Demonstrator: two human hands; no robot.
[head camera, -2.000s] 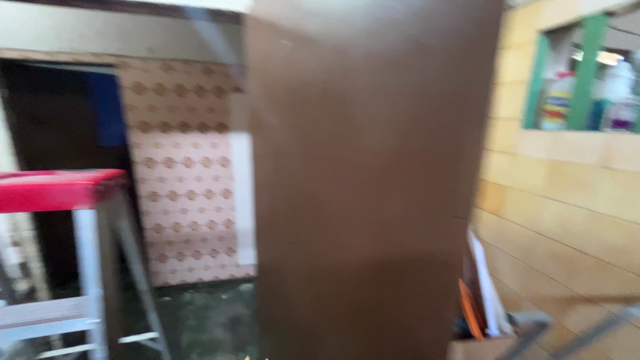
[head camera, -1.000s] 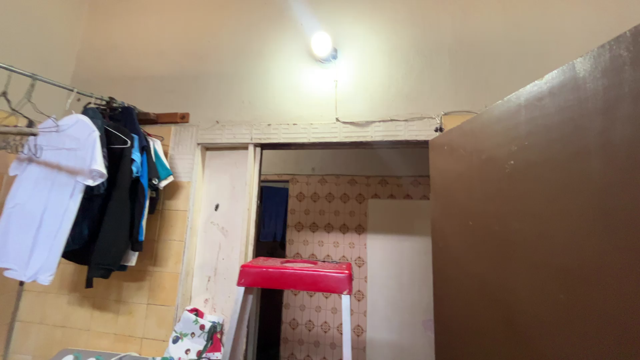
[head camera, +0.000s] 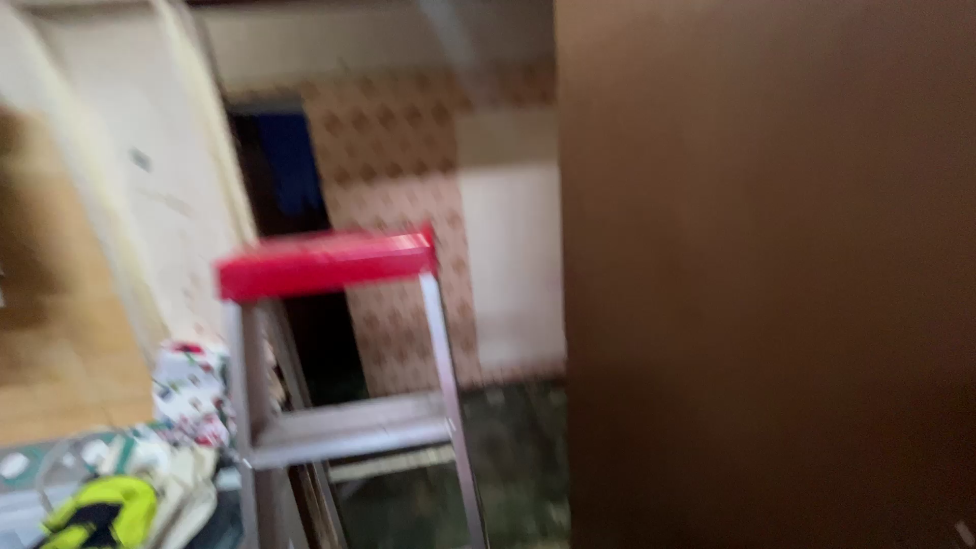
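Neither my left hand nor my right hand shows in the head view, so what they hold or touch is hidden. A stepladder with a red top cap (head camera: 328, 263) and metal side rails stands upright left of the middle. One flat metal step (head camera: 358, 431) shows below the cap. To its right, a brown door panel (head camera: 762, 274) fills the side of the view. The picture is blurred.
Behind the ladder lies a doorway with patterned wall tiles (head camera: 396, 198), a pale panel (head camera: 511, 259) and a dark floor (head camera: 515, 457). At lower left are a floral cloth (head camera: 194, 393) and a yellow-and-black item (head camera: 107, 515) among piled fabric.
The view has tilted down since a second ago; the wall lamp and hanging clothes are out of sight, and the ladder's step and the piled fabric now show.
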